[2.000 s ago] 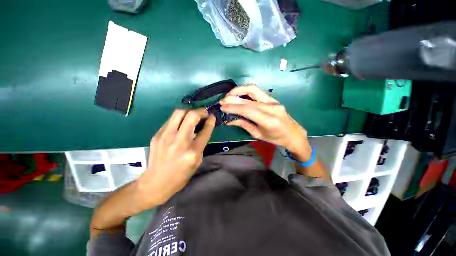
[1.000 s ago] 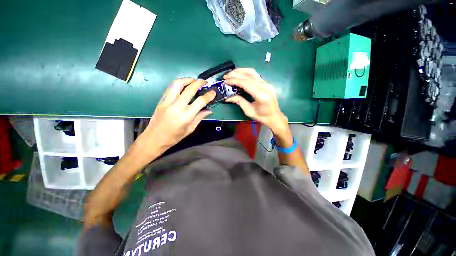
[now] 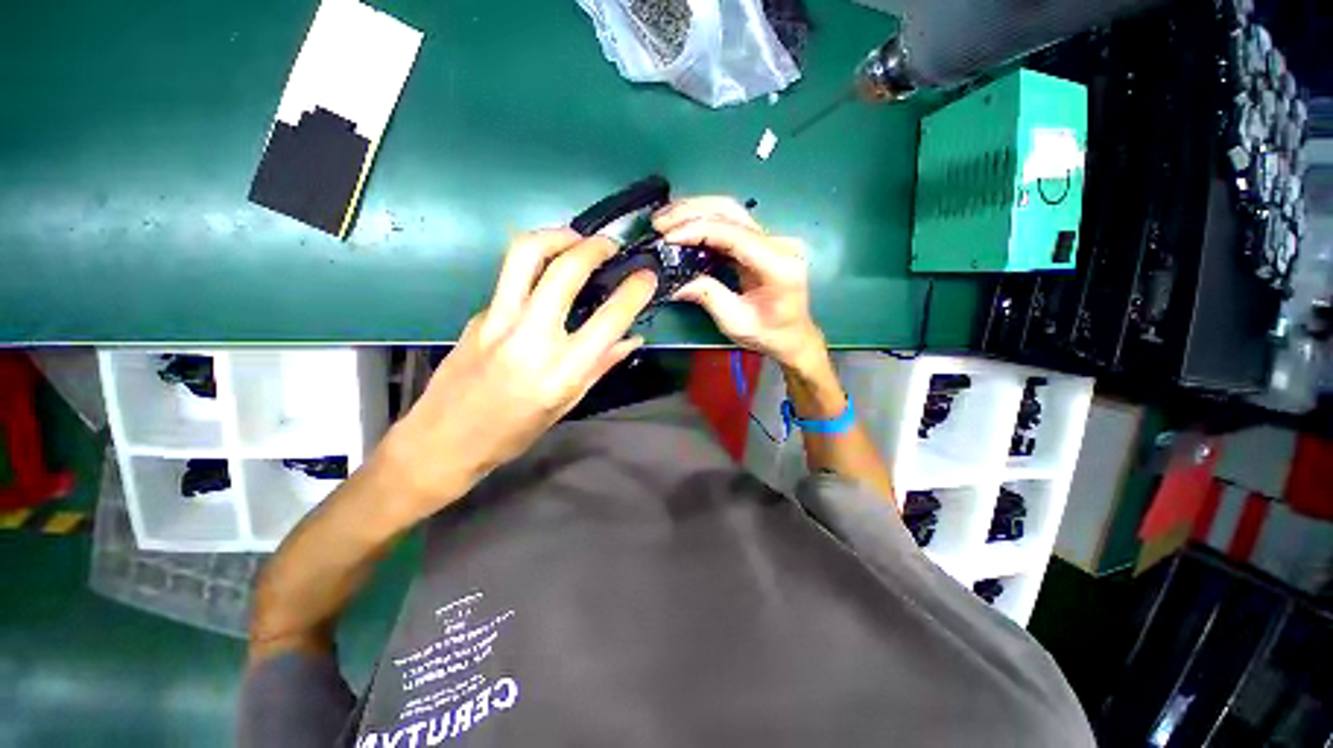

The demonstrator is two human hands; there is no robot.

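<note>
A black housing (image 3: 620, 205) shows at the bench's near edge, partly hidden by my fingers. A dark inner module (image 3: 676, 260) with small shiny spots lies between my hands. My left hand (image 3: 544, 314) holds the unit from the left, its fingers pressed on the dark part. My right hand (image 3: 750, 278) grips the unit's right side with fingers above and thumb below. A blue wristband (image 3: 823, 421) is on my right wrist. How the housing and module join is hidden by my fingers.
A backing sheet (image 3: 358, 81) with black pads lies at the back left. A screw bag (image 3: 709, 51), an electric screwdriver (image 3: 885, 73) and a white chip (image 3: 766, 143) are at the back. A green box (image 3: 1001, 176) stands right. White divided bins (image 3: 234, 471) sit below the bench on both sides.
Compared with two seconds ago, the view has shifted right and the screwdriver shows higher up. Both hands stay on the unit. My left fingers have shifted over the dark part, and less module shows than one second ago.
</note>
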